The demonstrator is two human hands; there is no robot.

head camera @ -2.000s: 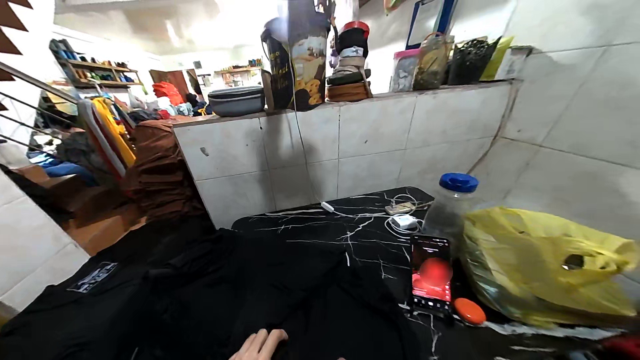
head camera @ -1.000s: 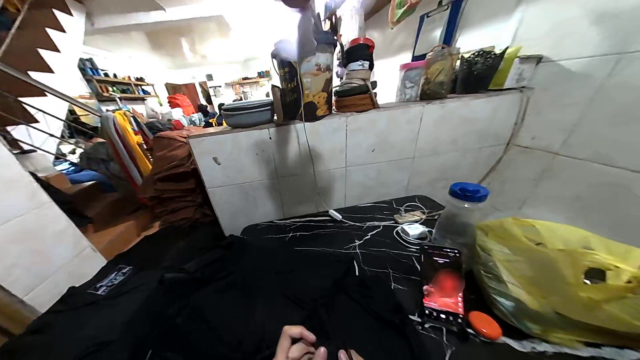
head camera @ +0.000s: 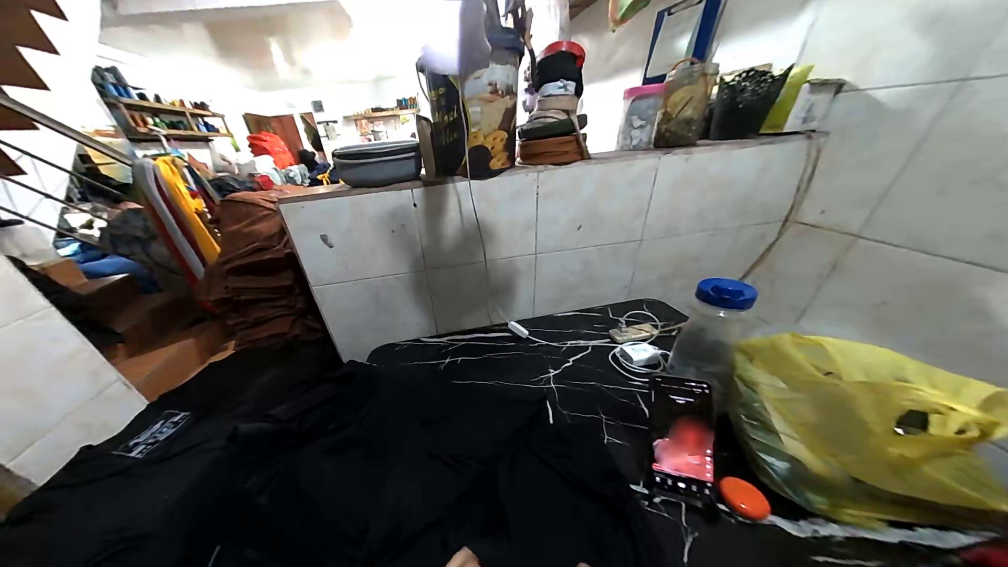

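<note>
Black cloth (head camera: 409,465) is spread over the left and middle of the black marble-patterned table (head camera: 504,358). At the bottom edge, a small part of my left hand (head camera: 463,558) shows against this cloth; its fingers are mostly cut off. Of my right hand (head camera: 583,564) only a sliver appears, a little to the right. Whether either hand holds the cloth is hidden. A garment with a printed white patch (head camera: 155,434) lies at the left. A smartphone (head camera: 682,437) with its screen lit rests right of the cloth, beside an orange round object (head camera: 744,498).
A yellow plastic bag (head camera: 874,433) and a clear jar with a blue lid (head camera: 726,294) stand at the right. A white charger (head camera: 639,354) with cable lies behind the phone. A tiled half wall (head camera: 480,236) bounds the table's back and carries a grey case (head camera: 378,163) and tins.
My hands have dropped almost out of view at the bottom edge; one second ago, more of the left fingers showed over the black cloth. The phone and bag rest where they were.
</note>
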